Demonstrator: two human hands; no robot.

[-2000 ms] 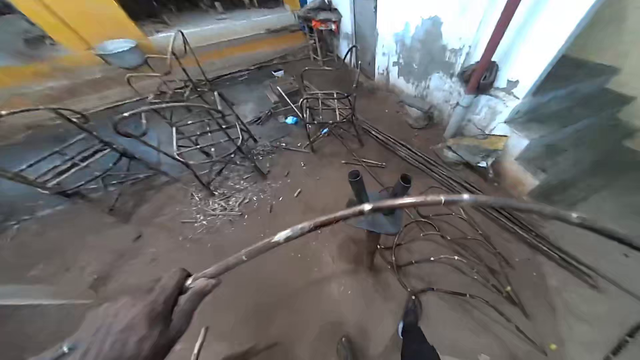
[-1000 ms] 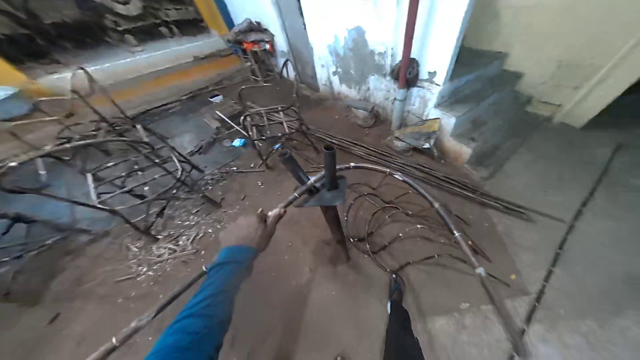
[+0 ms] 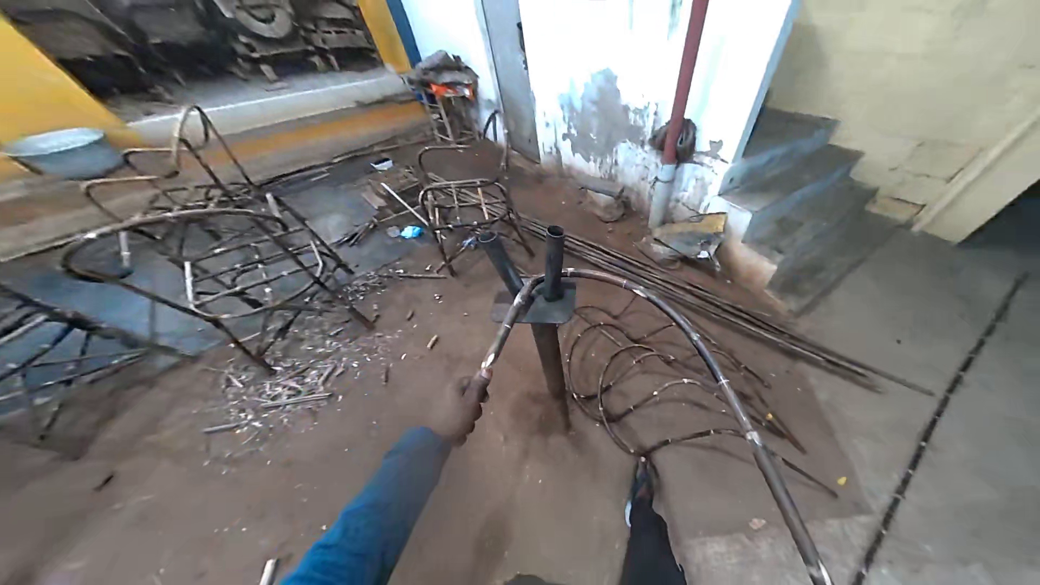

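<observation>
My left hand [image 3: 459, 409] grips one end of a long cane pole [image 3: 691, 329]. From that hand the pole passes between the two upright pipes of a metal bending post [image 3: 551, 313], then curves over to the right and down past the bottom edge. The post stands in the earth floor, with a flat plate below its pipes. My right hand is not in view. Several bent cane pieces [image 3: 642, 398] lie on the floor right of the post, near my foot.
Cane chair frames [image 3: 195, 268] stand at the left, another [image 3: 463, 203] behind the post. Offcuts [image 3: 301, 390] litter the floor. Straight poles [image 3: 699, 296] lie behind the post towards the right. Concrete steps [image 3: 804, 203] rise at the right, and a metal basin [image 3: 65, 153] sits far left.
The pole, a shallow arc in front of the post two seconds ago, now runs between its pipes and bends more sharply. My left hand has come nearer the post.
</observation>
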